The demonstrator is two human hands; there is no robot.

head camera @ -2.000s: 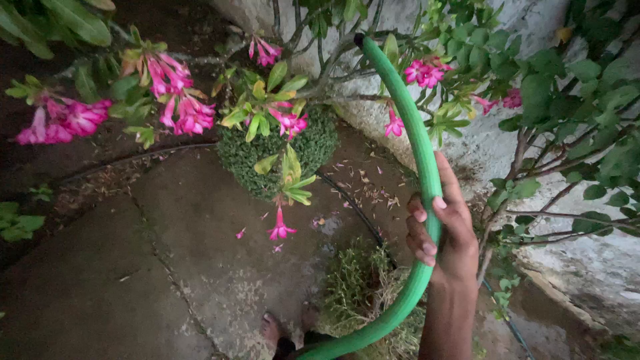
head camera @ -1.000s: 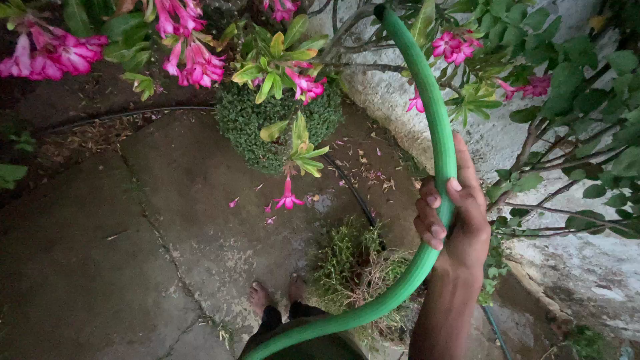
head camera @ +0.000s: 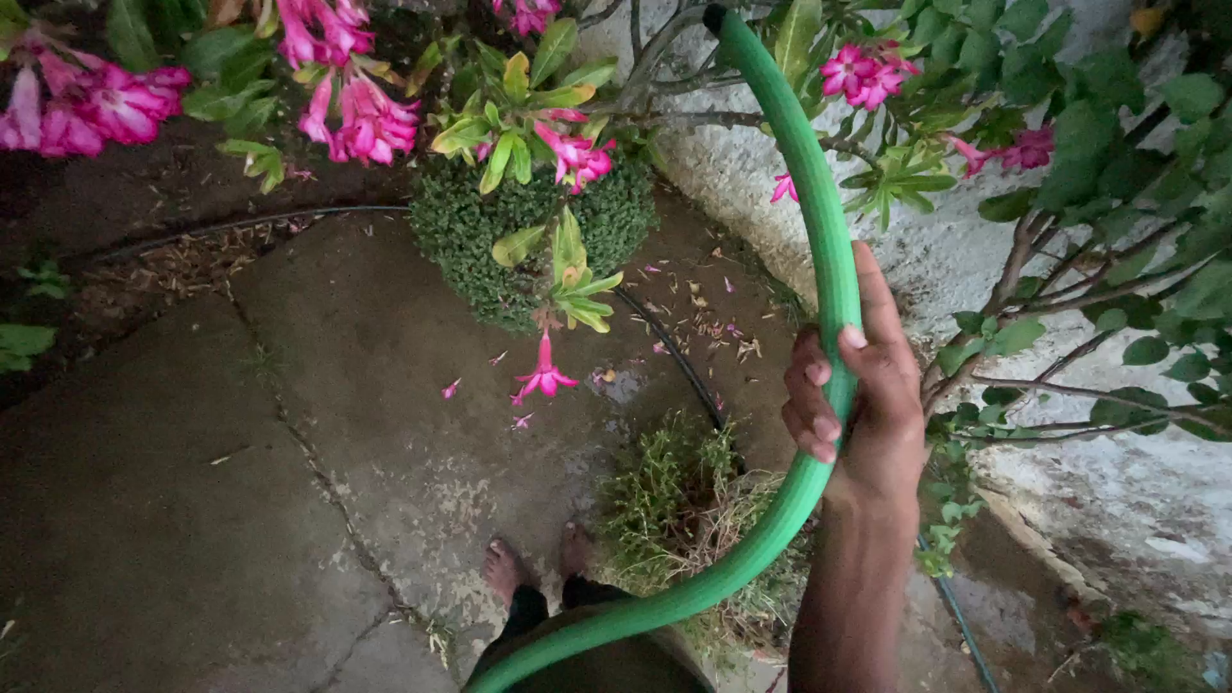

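A green ribbed garden hose [head camera: 813,192] curves from the bottom middle of the view up to its dark open end near the top. My right hand [head camera: 857,385] is wrapped around the hose at the right of the middle, with the thumb over it and the index finger pointing up along its side. The hose end lies among the branches of a shrub with pink flowers [head camera: 863,75]. No water is seen coming from it. My left hand is out of view.
Pink blossoms [head camera: 361,115] hang at upper left, above a rounded green bush [head camera: 539,241]. A whitewashed wall [head camera: 1088,500] and leafy branches [head camera: 1020,308] stand at right. A black pipe [head camera: 674,351] crosses the concrete ground [head camera: 385,289]. A dry, grassy plant [head camera: 712,520] grows beside my bare feet [head camera: 505,570].
The view has shifted, bringing more of my feet and legs into sight. My right hand keeps its hold on the hose, whose end stays among the branches.
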